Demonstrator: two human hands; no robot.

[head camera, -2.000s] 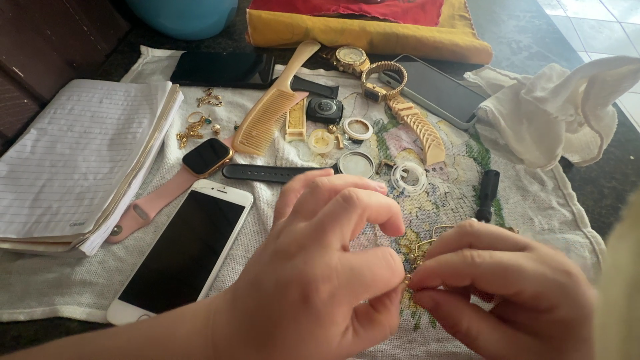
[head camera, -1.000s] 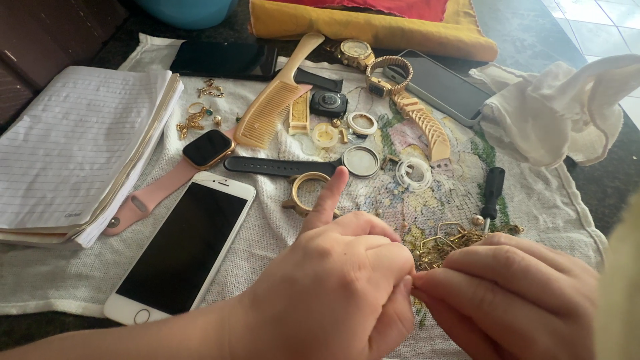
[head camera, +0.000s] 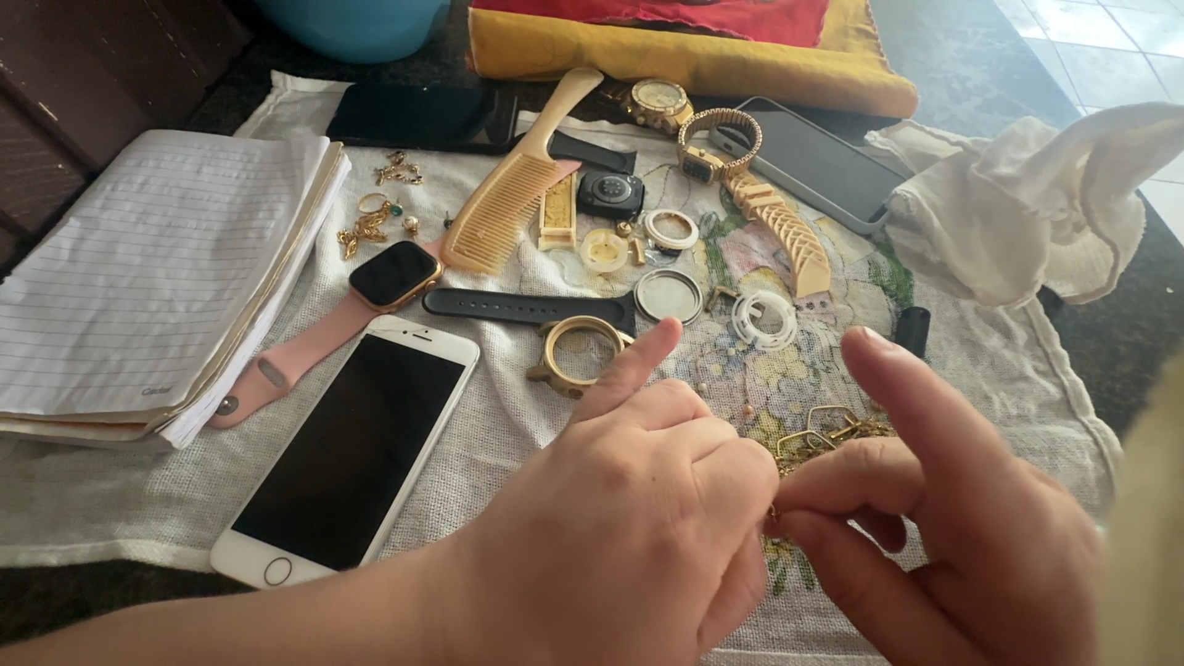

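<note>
My left hand [head camera: 638, 499] and my right hand [head camera: 943, 518] meet at the fingertips over the embroidered cloth [head camera: 499, 435]. Between them shows a tiny bit of gold-coloured metal, pinched by my right thumb and a finger; its shape is mostly hidden, as are the left fingertips. Just behind the fingers lies a tangle of gold-coloured chains [head camera: 837, 430]. A gold watch case [head camera: 581, 351] lies beyond my left hand, near a silver-coloured ring-shaped watch part [head camera: 668, 296] and a white plastic ring [head camera: 764, 320]. The black handle of a tool [head camera: 913, 331] shows behind my right hand.
A white smartphone [head camera: 347, 453], a smartwatch with a pink band [head camera: 395, 275] and a notebook [head camera: 157, 277] lie left. Farther back are a comb [head camera: 504, 203], small gold jewellery [head camera: 370, 222], gold watches [head camera: 660, 104], a grey phone [head camera: 823, 162] and a crumpled white cloth [head camera: 1017, 203].
My left hand has moved off the gold watch case, which it hid two seconds ago. One right-hand finger now points up, while the fingertips of both hands stay together.
</note>
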